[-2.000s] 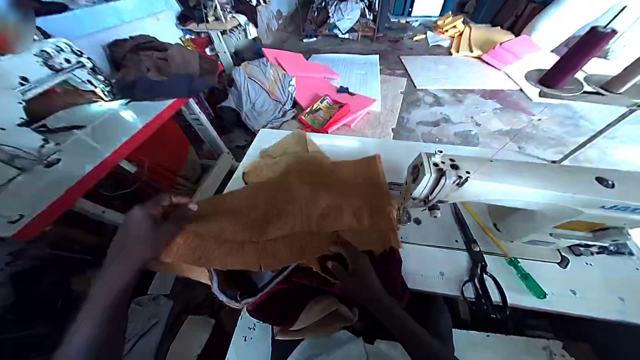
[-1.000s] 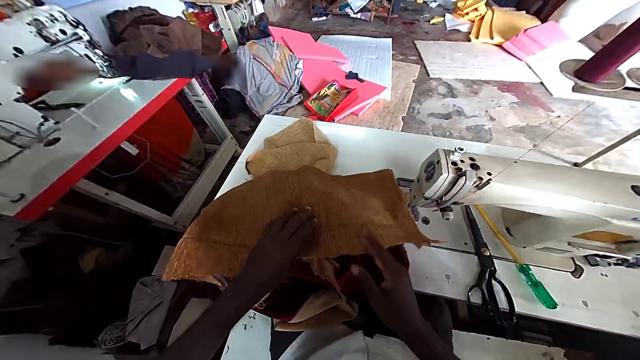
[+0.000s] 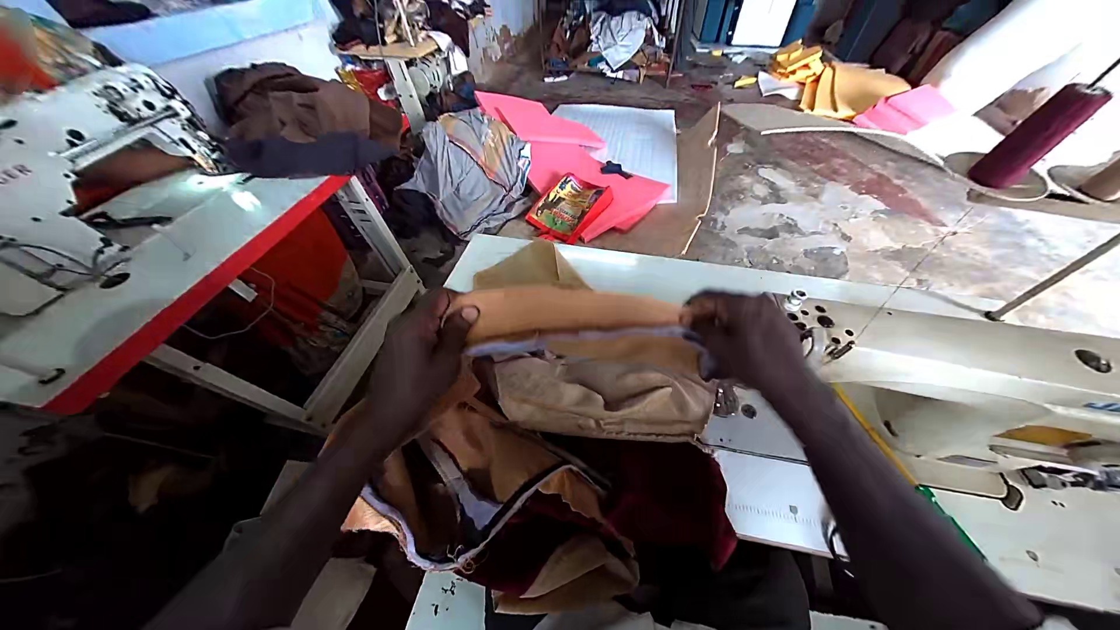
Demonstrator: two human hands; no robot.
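Between my left hand (image 3: 429, 346) and my right hand (image 3: 739, 337), an edge of tan fabric (image 3: 573, 315) is stretched taut above the sewing table. Both hands pinch it, and a pale lilac strip runs along its lower side. Below hangs a beige cloth panel (image 3: 604, 398). More tan fabric with pale-edged seams lies at lower left, over dark maroon cloth (image 3: 665, 499). Another tan piece (image 3: 534, 267) rests behind on the white tabletop. The sewing machine's head (image 3: 814, 328) is just right of my right hand, which partly hides it.
A green-handled screwdriver (image 3: 949, 516) lies beside the machine, partly behind my right forearm. At left stands another sewing machine (image 3: 96, 166) on a red-edged table (image 3: 210, 280). Beyond the near table are pink sheets (image 3: 547, 144), a red packet (image 3: 569, 207) and a grey cloth bundle (image 3: 472, 175). A maroon thread cone (image 3: 1041, 136) stands upper right.
The broad brown fabric lay spread under my hands; now its edge is lifted and stretched, exposing seams and beige cloth. My left hand has moved left and my right hand up and right.
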